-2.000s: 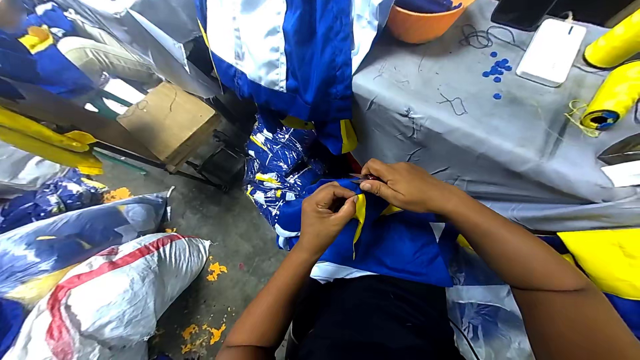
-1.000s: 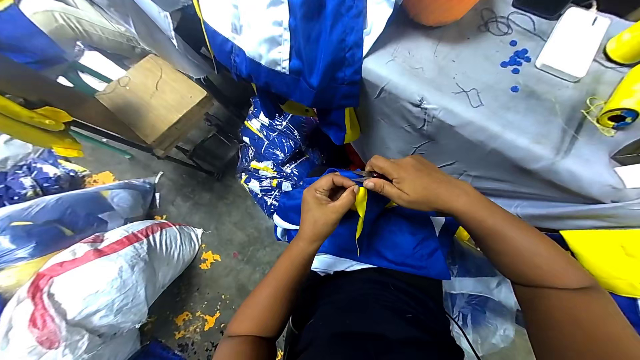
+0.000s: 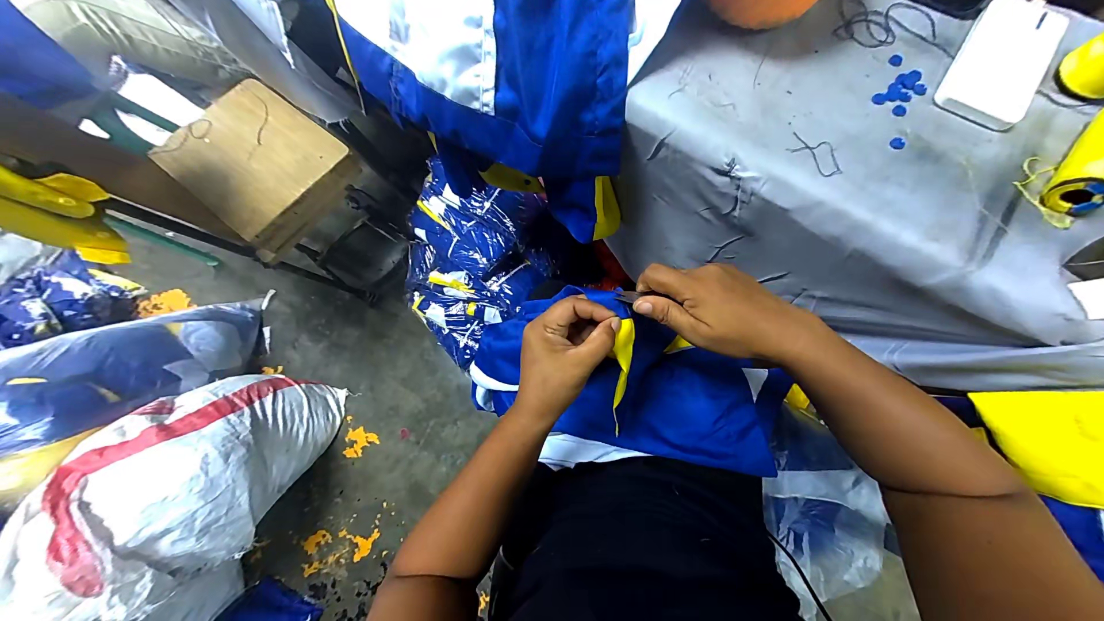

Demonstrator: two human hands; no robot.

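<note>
Across my lap lies a blue garment (image 3: 690, 414) with yellow and white parts. My left hand (image 3: 569, 345) pinches its cloth between thumb and fingers, beside a narrow yellow strip (image 3: 623, 362) that hangs down over the blue. Close on the right, my right hand (image 3: 716, 310) grips a small dark tool (image 3: 634, 297) with a metal tip, which points toward the left fingertips; its exact kind cannot be told. The tip is at the blue cloth, partly hidden by the fingers.
A grey-covered table (image 3: 828, 224) holds blue discs (image 3: 899, 90), a white phone-like device (image 3: 1002, 65) and yellow thread spools (image 3: 1078, 177). Blue and white garments (image 3: 552, 86) hang ahead. Left are a wooden box (image 3: 254, 164), a white sack (image 3: 172, 466) and a clear bag of blue cloth (image 3: 470, 250).
Both hands stay close together at the cloth, with only small finger movements. The tool's metal tip shows more plainly now.
</note>
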